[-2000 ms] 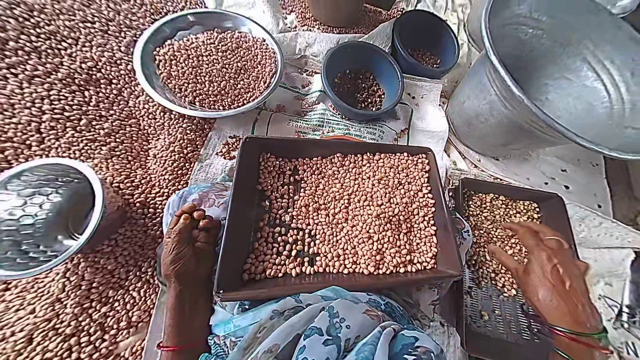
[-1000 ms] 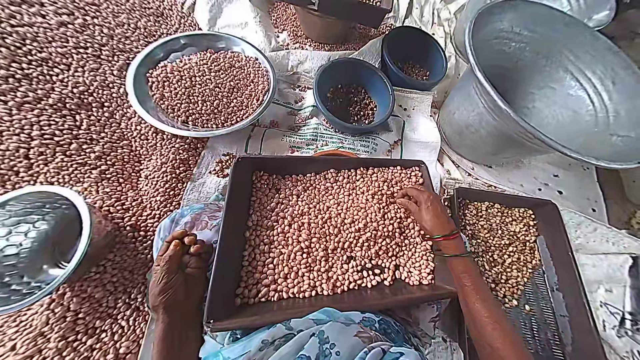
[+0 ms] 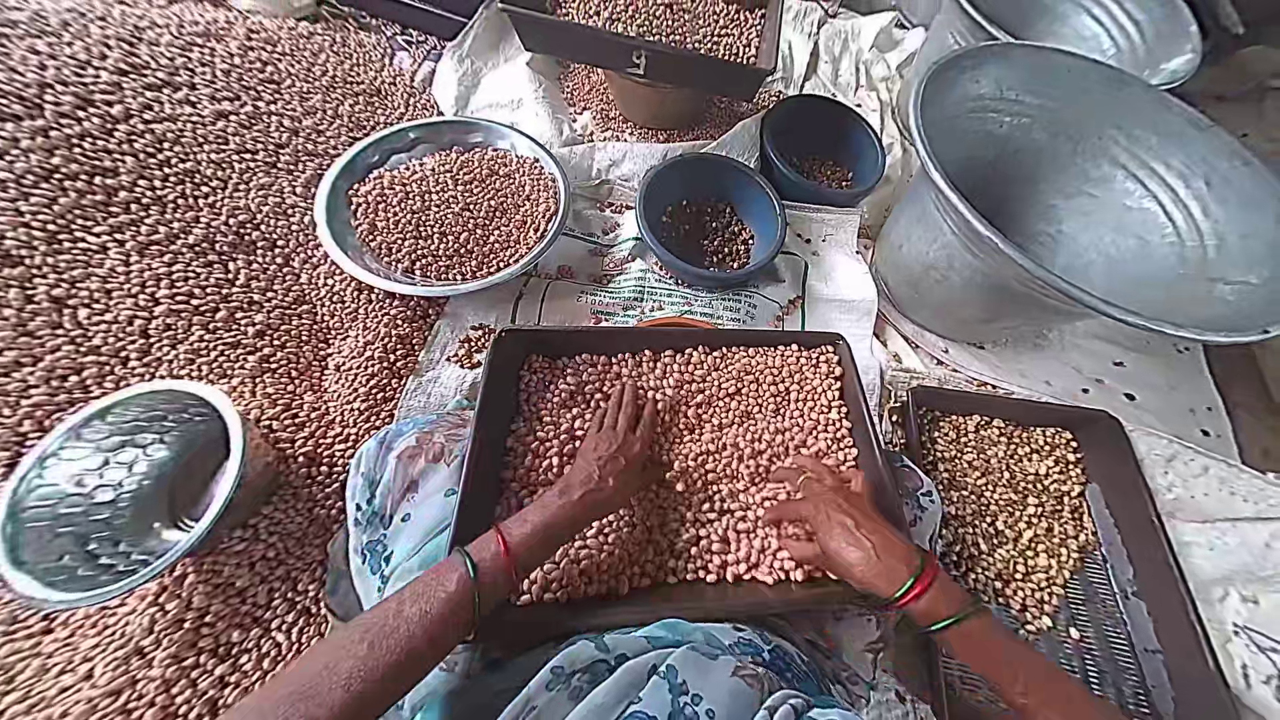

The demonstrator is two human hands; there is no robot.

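Note:
A brown rectangular tray (image 3: 487,400) holding a layer of pinkish, round nuts or seeds (image 3: 740,440) lies across the lap. My left hand (image 3: 612,450) rests on them left of the middle, palm down, fingers pointing away and close together; whether anything is under it is hidden. On the right part of the same layer lies my right hand (image 3: 830,515), its fingers spread and touching the nuts. To the right stands a second brown tray (image 3: 1150,540) with a slotted bottom, holding yellowish-brown pieces (image 3: 1000,500).
A large heap of nuts (image 3: 200,230) spreads at left, with a tilted metal bowl (image 3: 120,490) on it. Beyond the tray are a filled steel basin (image 3: 345,240), two blue bowls (image 3: 660,235) (image 3: 865,185) and another filled tray (image 3: 640,55). A big aluminium tub (image 3: 960,270) stands at right.
My left hand has moved from beside the tray onto the nuts. My right hand went from the side tray to the lap tray's upper right, and is now lower on the nuts.

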